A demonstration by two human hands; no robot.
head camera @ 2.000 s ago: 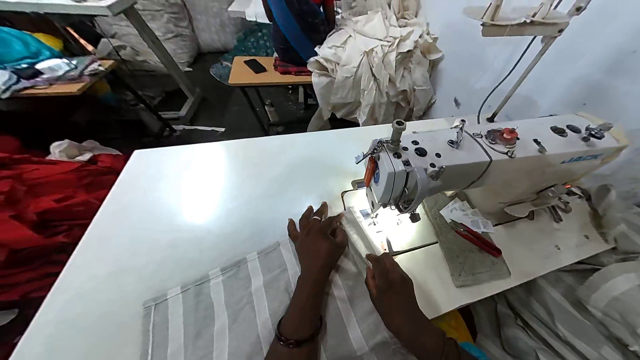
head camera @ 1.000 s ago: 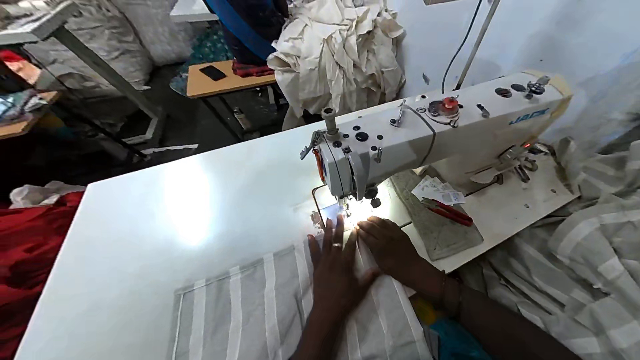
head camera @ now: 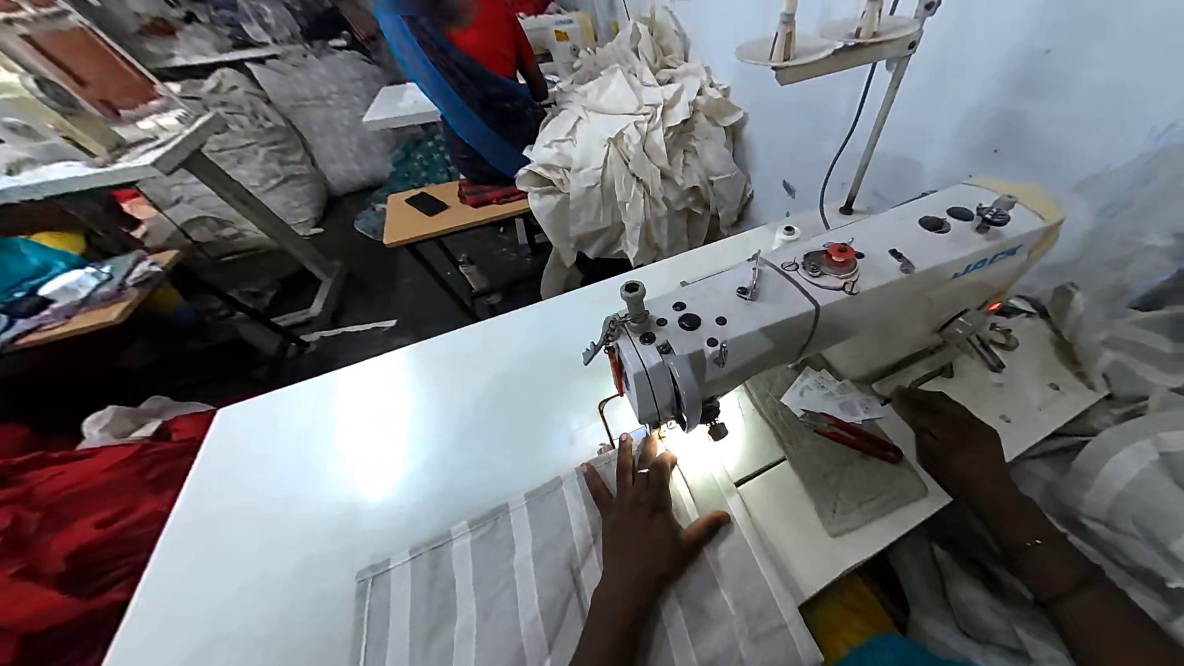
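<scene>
A grey and white striped cloth (head camera: 495, 573) lies on the white table of a Jack sewing machine (head camera: 740, 314), one edge at the lit needle area. My left hand (head camera: 643, 527) presses flat on this cloth with fingers spread, fingertips just in front of the presser foot. Over at the right, my right hand (head camera: 953, 449) is beside the machine bed, its fingers bent near a small metal part; whether it grips anything cannot be told. Between the hands, red-handled thread snips (head camera: 856, 437) and white paper labels (head camera: 831, 396) rest on a grey cloth pad (head camera: 842, 481).
Red fabric (head camera: 83, 536) is at the left of the table. Behind stand a wooden stool (head camera: 453, 217) with a phone (head camera: 425, 203), a heap of cream cloth (head camera: 638, 139) and a person in red and blue. More striped cloth (head camera: 1138, 490) is piled at the right.
My right hand has left the cloth by the needle and moved right, past the snips. My left hand stays on the cloth, its fingers now spread wider.
</scene>
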